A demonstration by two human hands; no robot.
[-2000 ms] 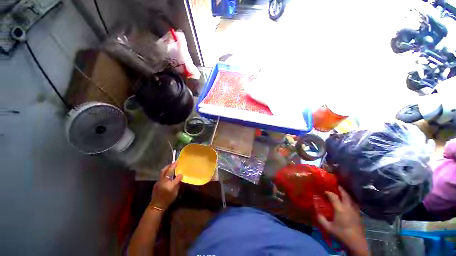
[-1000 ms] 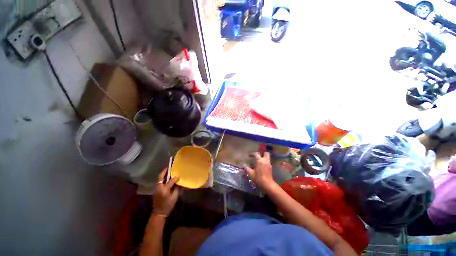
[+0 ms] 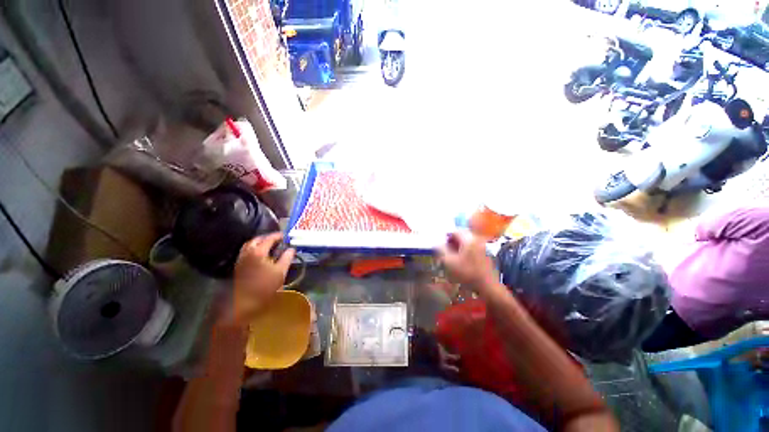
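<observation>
A blue plastic tray (image 3: 362, 246) lies across the counter in front of me, with bright red textured stuff (image 3: 341, 202) in it and an overexposed white patch on its right. My left hand (image 3: 260, 268) is at the tray's near left corner, fingers bent over the rim. My right hand (image 3: 466, 256) is at its near right corner, fingers closed on the edge. The yellow basin (image 3: 280, 331) sits below my left forearm. A clear flat box (image 3: 368, 334) lies in front of me. The red plastic bag (image 3: 472, 337) is partly behind my right forearm.
A white fan (image 3: 110, 309) is at the left by the wall. A round black object (image 3: 221, 226) stands behind my left hand. A bulky black plastic bag (image 3: 586, 283) is at the right. A person in a pink top (image 3: 732, 268) is beyond it, near a blue stool (image 3: 717, 371). Scooters stand outside.
My left hand has left the yellow basin and my right hand has left the counter items; both are now at the tray's near corners. The clear flat box now shows plainly. The view has shifted.
</observation>
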